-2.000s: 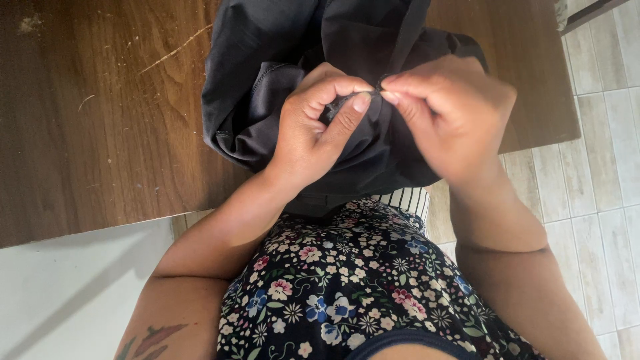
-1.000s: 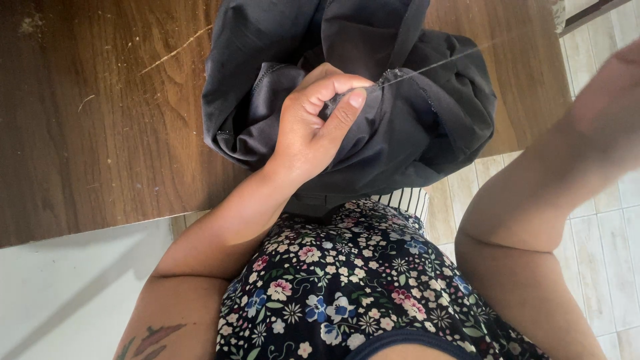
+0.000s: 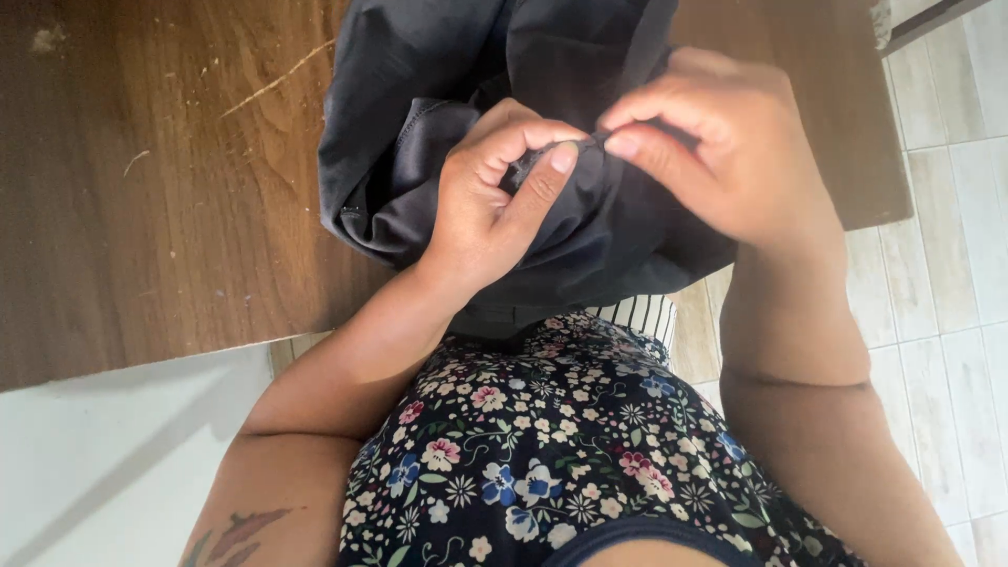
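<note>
A dark grey cloth garment (image 3: 409,55) lies bunched over the table edge and hangs toward my lap. My left hand (image 3: 504,181) pinches a fold of it between thumb and forefinger. Close beside those fingertips, my right hand (image 3: 701,134) has its thumb and forefinger together at the same raised edge of cloth. Whether a needle is between the right fingertips cannot be made out. Light stitches show along a seam of the cloth left of my left hand.
The brown wooden table (image 3: 157,197), with scratches and bits of thread on it, runs under the cloth. Pale floor tiles (image 3: 937,276) show at the right, and a white surface (image 3: 118,449) at the lower left. Striped fabric (image 3: 638,319) shows below the cloth.
A second ago my right hand was far out to the right, with a thread stretched from the cloth; it is back at the left fingertips now. My left hand has kept its pinch.
</note>
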